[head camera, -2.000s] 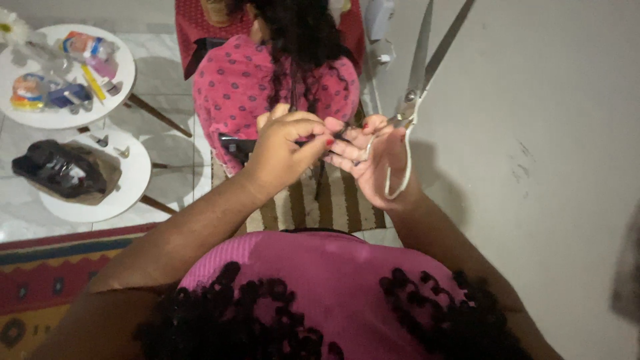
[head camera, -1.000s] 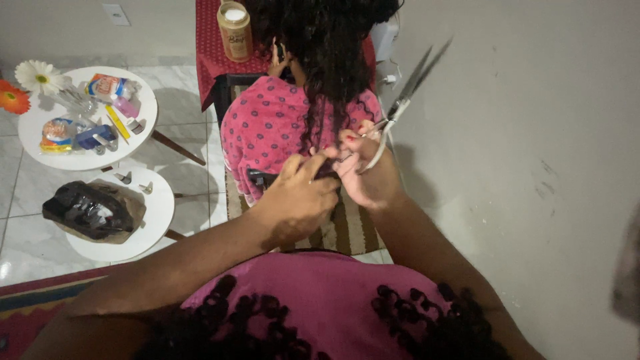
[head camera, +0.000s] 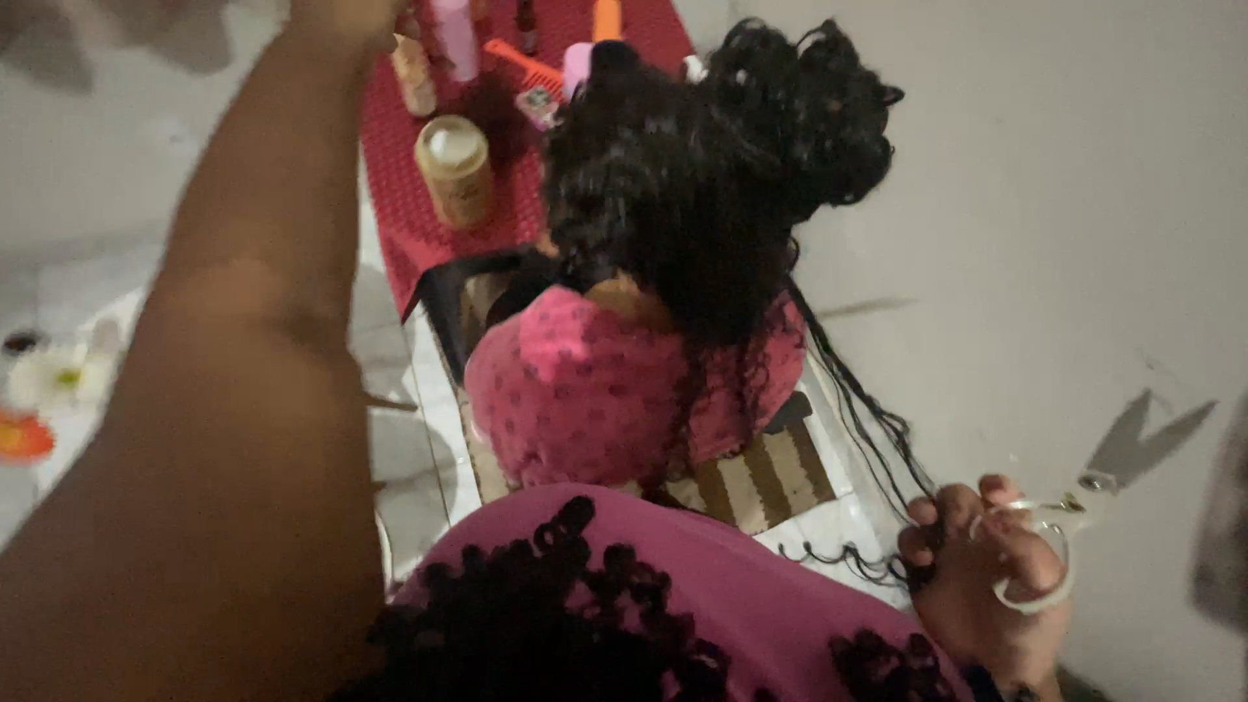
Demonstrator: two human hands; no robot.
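My right hand [head camera: 990, 575], low at the right, has the handle loops of a pair of scissors [head camera: 1141, 458] around its fingers; the blades stand apart and point up and right. The same hand pinches thin dark strands of hair [head camera: 873, 419] drawn out from a seated person's head. That person's dark curly hair [head camera: 663, 185] is partly bunched up at the right, and a pink patterned garment [head camera: 595, 390] covers the shoulders. My left arm reaches up along the left side; only a blurred part of my left hand [head camera: 341, 8] shows at the top edge, its fingers cut off.
A table with a red cloth [head camera: 390, 195] stands beyond the person. On it are an open jar of white cream [head camera: 455, 171], several bottles, an orange comb [head camera: 526, 68] and a small pink item. Flowers [head camera: 58, 380] are at the far left. A striped rug [head camera: 770, 478] lies below.
My hands were close together behind the person; now they are far apart, the left raised forward and the right out to the side with strands and scissors. The view has shifted toward the red table.
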